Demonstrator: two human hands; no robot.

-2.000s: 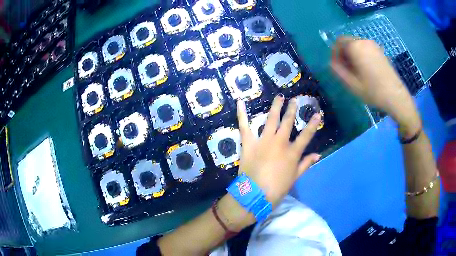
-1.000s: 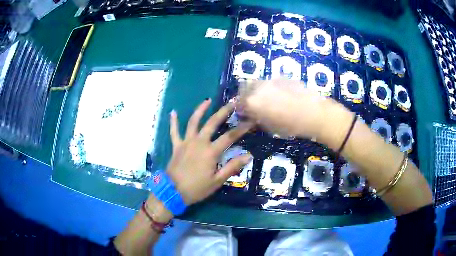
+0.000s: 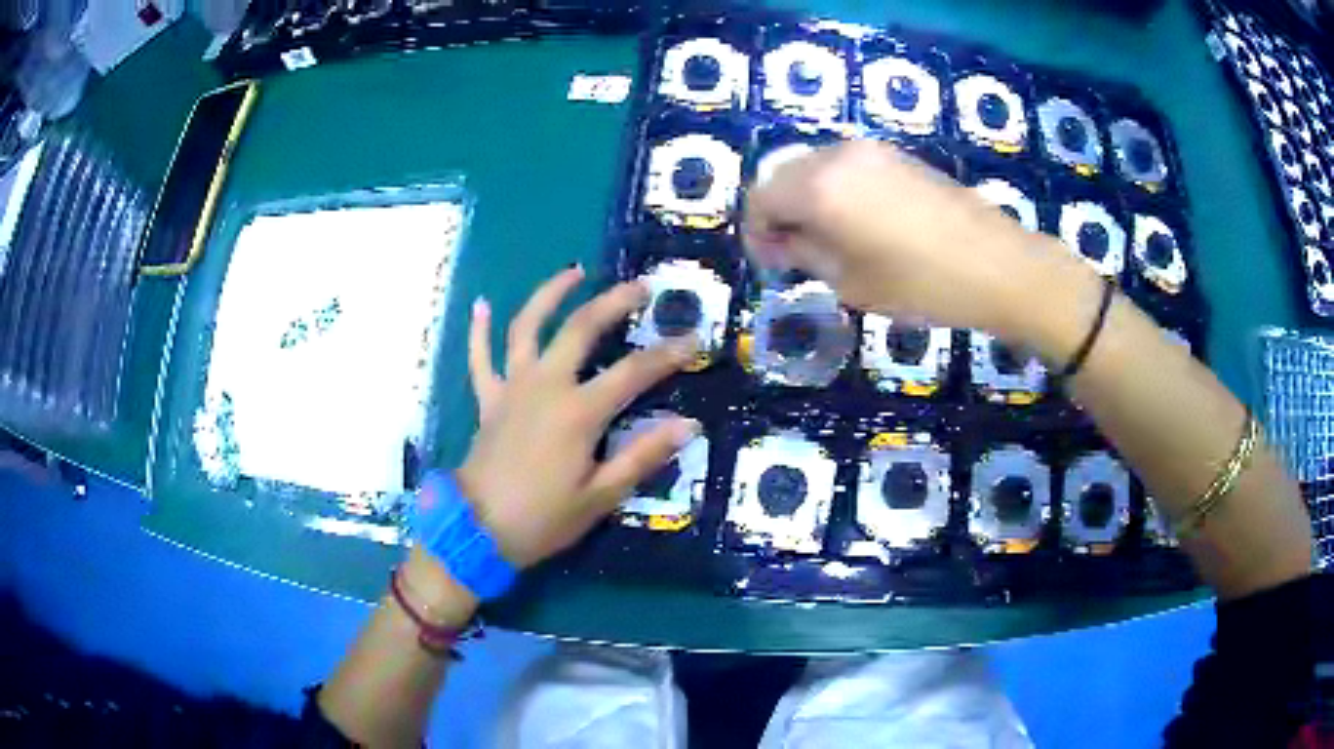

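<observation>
The black component tray point(image 3: 878, 578) lies in front of me with rows of silver-white electronic modules with dark round centres, such as one in the front row point(image 3: 781, 493). My left hand point(image 3: 549, 424) is spread at the tray's left edge, its fingertips over the modules of the leftmost column. My right hand point(image 3: 863, 220) is above the second column from the left, slightly blurred, fingertips pinched together. Whether they hold a small part cannot be seen. It hides some modules behind it.
A white sheet in a clear bag point(image 3: 329, 351) lies left, with a yellow-edged phone point(image 3: 198, 176) and clear ribbed trays point(image 3: 81, 278) beyond. A paper label point(image 3: 598, 88) is near the tray corner. A clear gridded tray point(image 3: 1302, 395) and a filled tray point(image 3: 1280, 139) are at right.
The view has swung left since the earliest frame. My right hand has moved from the right-hand gridded tray to the module tray, then slightly back and right. My left hand stays spread at the left edge.
</observation>
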